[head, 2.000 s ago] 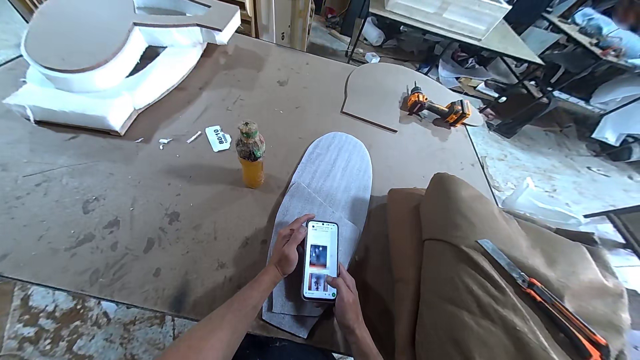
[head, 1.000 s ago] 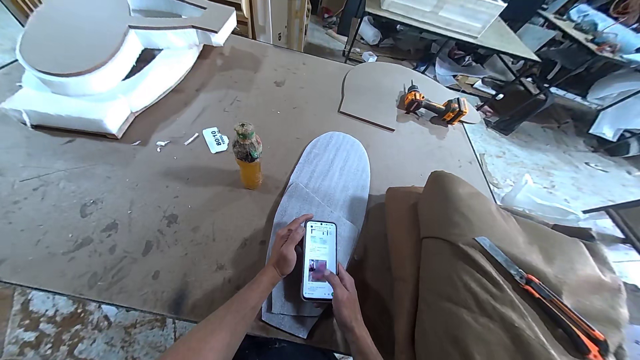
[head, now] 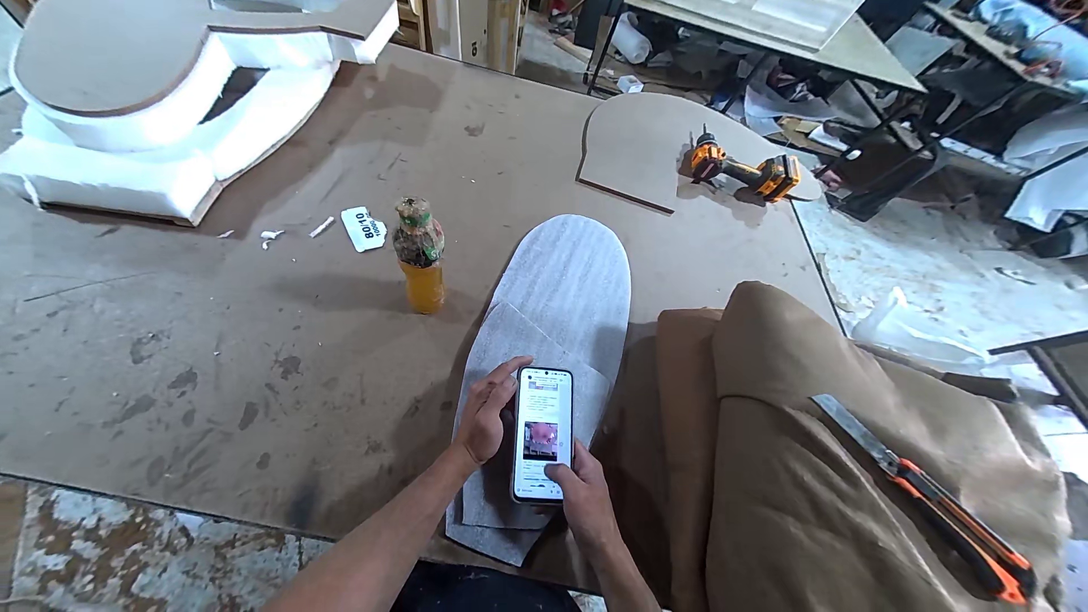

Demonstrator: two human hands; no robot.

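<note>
A lit smartphone (head: 542, 435) lies between my hands, above a rounded piece of grey-white padding (head: 565, 276). My left hand (head: 489, 412) holds the phone's left side, fingertips at its top corner. My right hand (head: 586, 489) grips the lower right edge, its thumb over the screen. A second layer of the grey-white padding shows under the phone. Left of the padding stands a bottle with orange liquid (head: 423, 272). Folded brown upholstery material (head: 765, 476) lies to the right, and an orange and black snap-off utility knife (head: 943, 518) with its blade out rests on it.
The brown worktable (head: 212, 357) bears a small white printed tag (head: 364, 229) and white scraps. A foam-edged curved frame (head: 144, 127) sits at the back left. At the back right, a cordless drill (head: 739, 170) rests on a flat curved panel (head: 629, 153). Behind stands another table (head: 875, 51).
The content on the phone's screen has changed, and my right thumb has shifted over it. Both hands have kept their hold on the phone.
</note>
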